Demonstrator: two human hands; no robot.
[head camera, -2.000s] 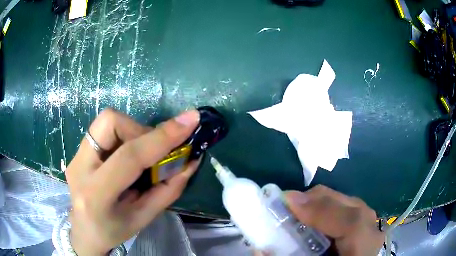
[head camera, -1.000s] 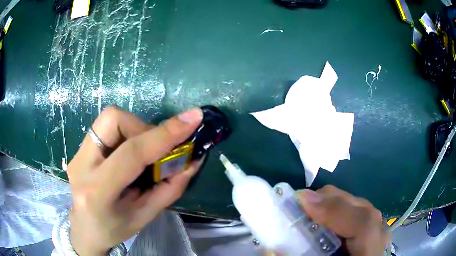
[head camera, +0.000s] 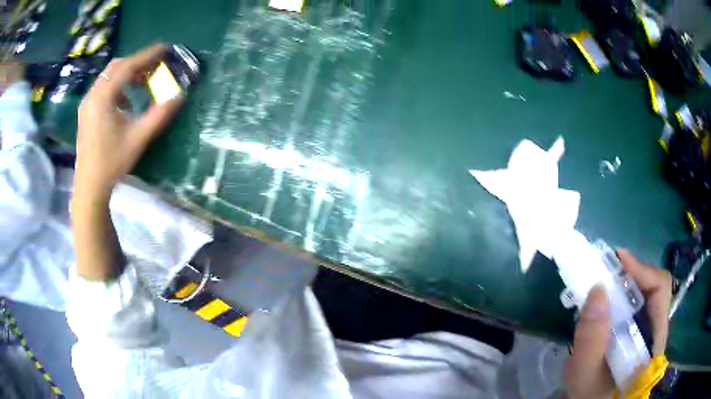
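My left hand (head camera: 129, 109) holds a black housing (head camera: 182, 68) with its yellow-edged battery (head camera: 164, 82) between thumb and fingers, over the mat at the far left. My right hand (head camera: 620, 319) grips the milky-white glue syringe (head camera: 590, 273) with its clear bracket at the lower right. The syringe's front end overlaps the lower part of the white star-shaped wipe (head camera: 538, 191); its needle cannot be made out against the white.
Black housings with yellow-white cells (head camera: 546, 53) cluster on the green mat (head camera: 436, 101) at upper right. More units (head camera: 90, 35) lie at upper left, near another person's white sleeve (head camera: 19, 148). The bench edge (head camera: 312, 257) runs across below.
My left hand has carried the housing away from the syringe to the far left. My right hand and syringe are lower right, against the wipe. The view has shifted left.
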